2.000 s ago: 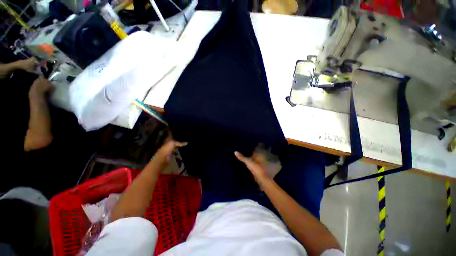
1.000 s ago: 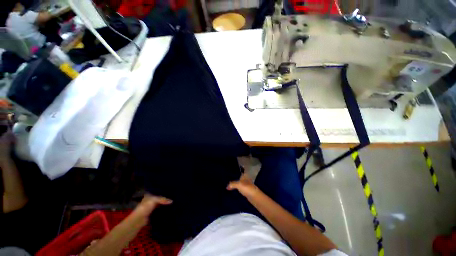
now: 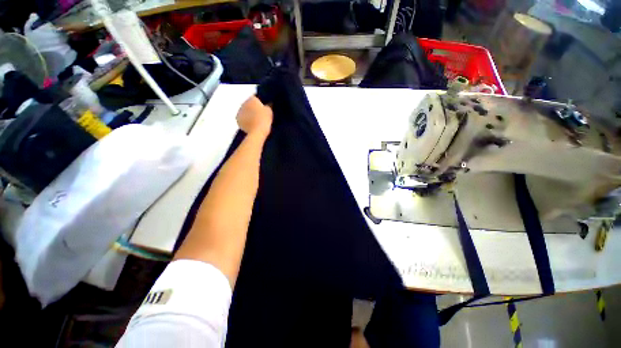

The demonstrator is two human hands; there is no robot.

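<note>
The dark trousers (image 3: 293, 224) lie over the left part of the white sewing table and hang down over its front edge towards me. My left hand (image 3: 255, 119) is at their narrow far end, its fingers closed on the dark cloth; the fingertips are partly hidden. A small skin-coloured patch shows at the bottom edge beside the cloth; it may be part of my right hand, but its grip cannot be seen.
The beige sewing machine (image 3: 504, 149) stands on the right, a dark strip (image 3: 534, 234) hanging from it over the table edge. A white bag (image 3: 102, 204) lies on the left. Red crates (image 3: 463, 61) and a round stool (image 3: 333, 67) stand behind the table.
My left hand has moved from the near part of the trousers forward to their far end. My right hand has dropped almost out of the picture. The view has shifted.
</note>
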